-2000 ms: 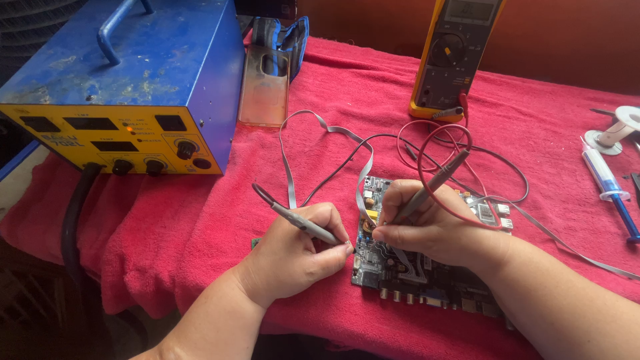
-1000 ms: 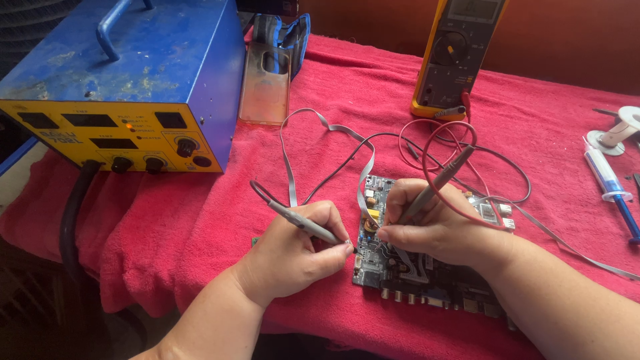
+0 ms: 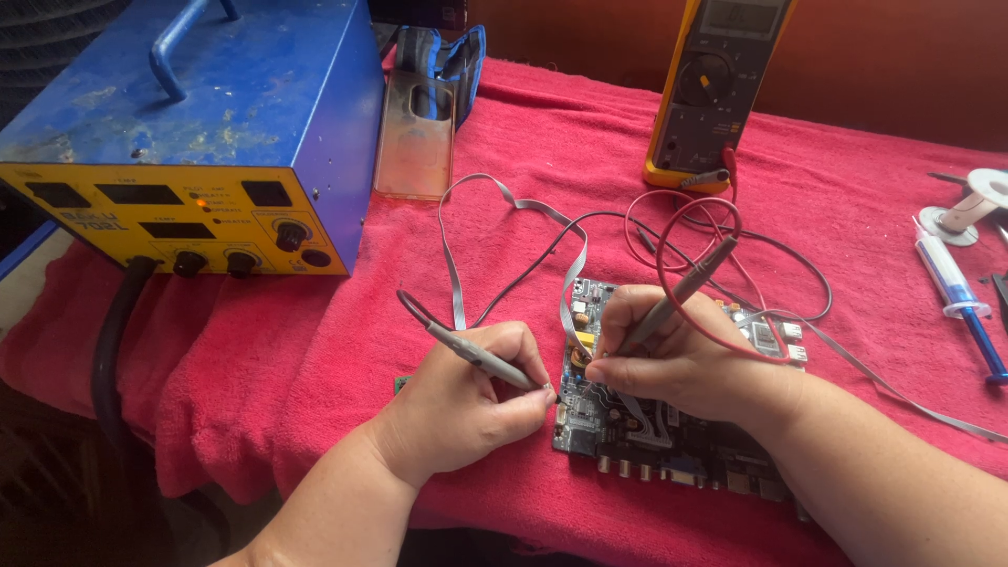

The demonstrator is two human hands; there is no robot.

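Observation:
My left hand [image 3: 472, 394] grips a grey test probe [image 3: 492, 364] with a black lead, its tip pointing at the left edge of a circuit board [image 3: 583, 425]. Over the board's upper left part, my right hand [image 3: 669, 354] holds a second grey test probe [image 3: 685, 291], which has a red lead [image 3: 661, 228]. Its tip is hidden by my fingers, so contact cannot be told. A flat grey ribbon cable [image 3: 579, 260] runs down to the board. Behind stands a yellow-and-black digital multimeter [image 3: 705, 87], upright, with the red lead plugged in.
A blue and yellow Baku rework station [image 3: 181, 118] stands at the left on the red towel [image 3: 260, 354], its black hose hanging down. Near it lie a clear phone case [image 3: 413, 150] and a blue-trimmed pouch [image 3: 465, 63]. At the right are a wire spool [image 3: 957, 213] and a syringe [image 3: 953, 283].
The probe in my right hand has shifted its angle a little, its rear end moving right since the earliest frame. My left hand has stayed in place.

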